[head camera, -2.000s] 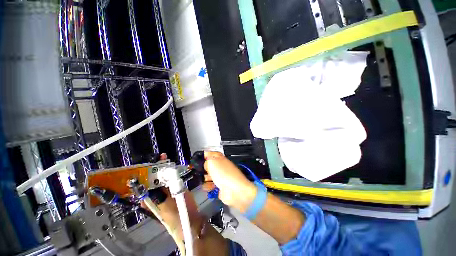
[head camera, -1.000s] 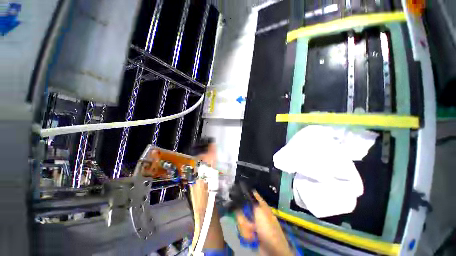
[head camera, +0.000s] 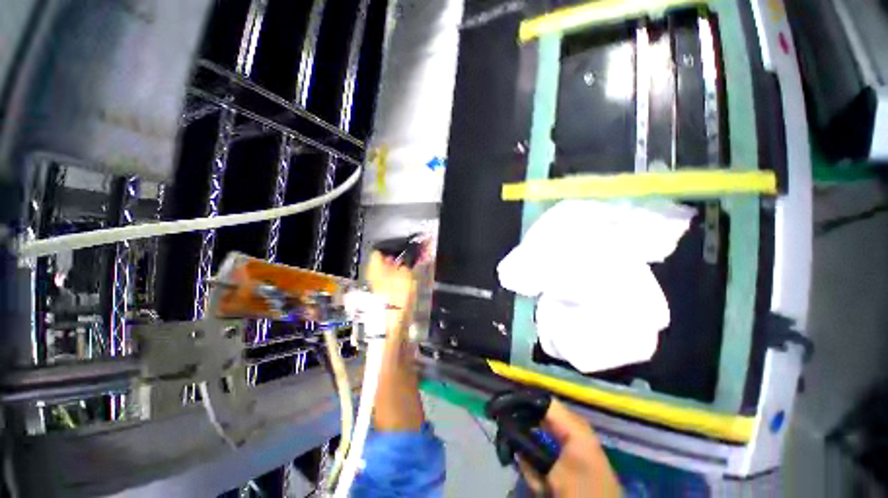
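Observation:
My left hand (head camera: 391, 282) is raised left of the machine bed, partly behind the white hose fitting. Its fingertips are black, like finger cots, and blurred; I cannot tell whether it holds anything. My right hand (head camera: 574, 457) is at the lower edge, cut off by the picture. Its fingers are bent, with black coverings and a small patch of blue; a held item cannot be made out. A white crumpled wipe (head camera: 599, 292) lies on the black machine fixture bed (head camera: 696, 321), over part of its green-edged frame. Neither hand touches the wipe.
An orange-brown block (head camera: 277, 290) with metal fittings stands left of my left hand, above a grey metal bracket (head camera: 190, 365). A white hose (head camera: 365, 409) hangs from it. Another pale hose (head camera: 195, 226) crosses wire racks. Yellow strips (head camera: 643, 185) cross the bed.
My hands, close together two seconds ago, are now apart: the left is higher beside the machine, the right lower. The view has shifted. The wipe still lies on the bed.

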